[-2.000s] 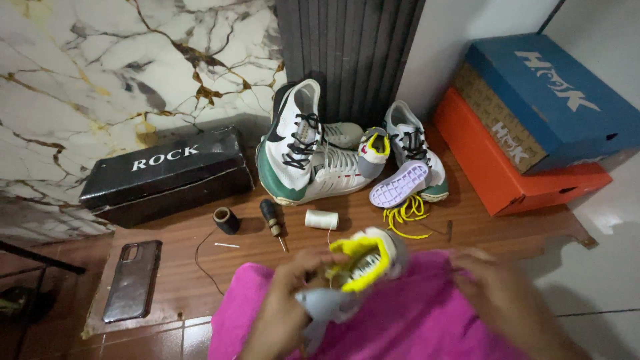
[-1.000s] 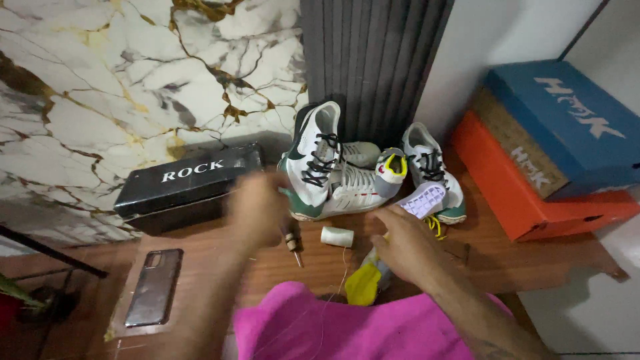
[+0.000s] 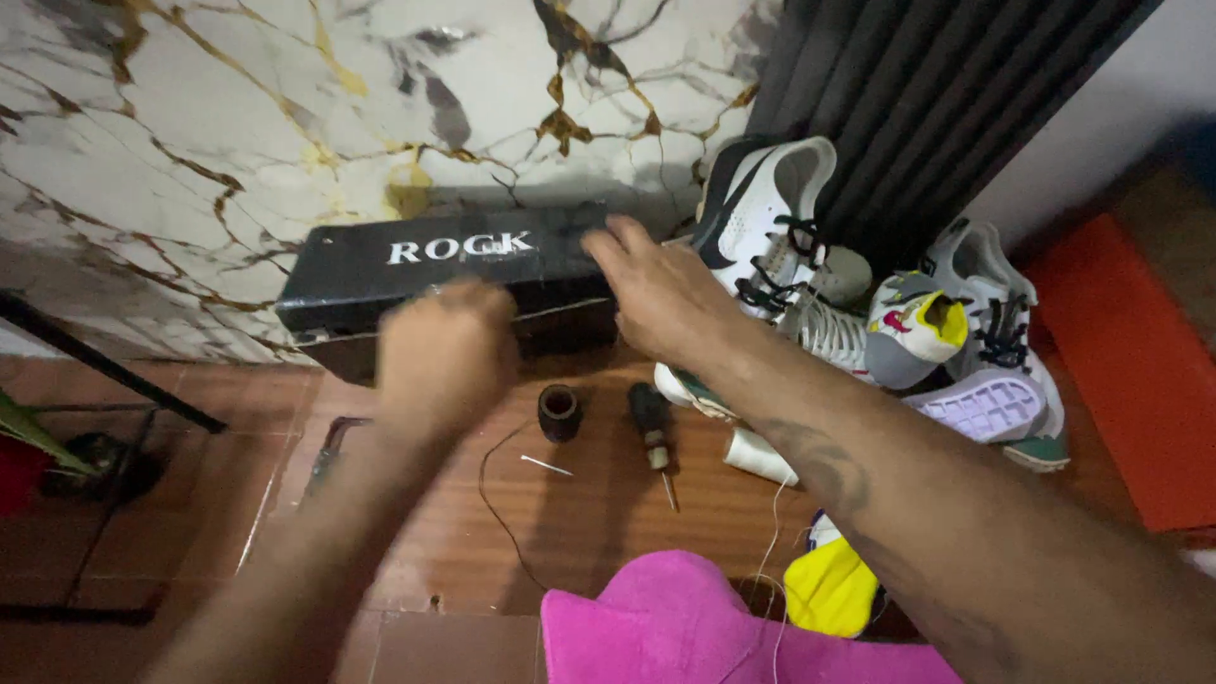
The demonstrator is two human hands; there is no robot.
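Note:
My right hand reaches across to the right end of a black shoebox, its fingers at the lid's edge. My left hand, blurred and curled, is at the front of the box; whether it grips the lid cannot be told. Below the hands lie a spool of dark thread, a small white stick, an awl with a dark handle and a spool of white thread. A small yellow-lined shoe rests by the pink cloth on my lap, partly behind my right forearm.
White sneakers with black laces stand behind my right arm. Another small shoe and a lilac sole are beside them. An orange box is at the right, a phone behind my left forearm, a metal frame at the left.
Both hands have moved from the lap area to the black shoebox. The small shoe was in my hands two seconds ago and now lies by the lap. The view has swung left.

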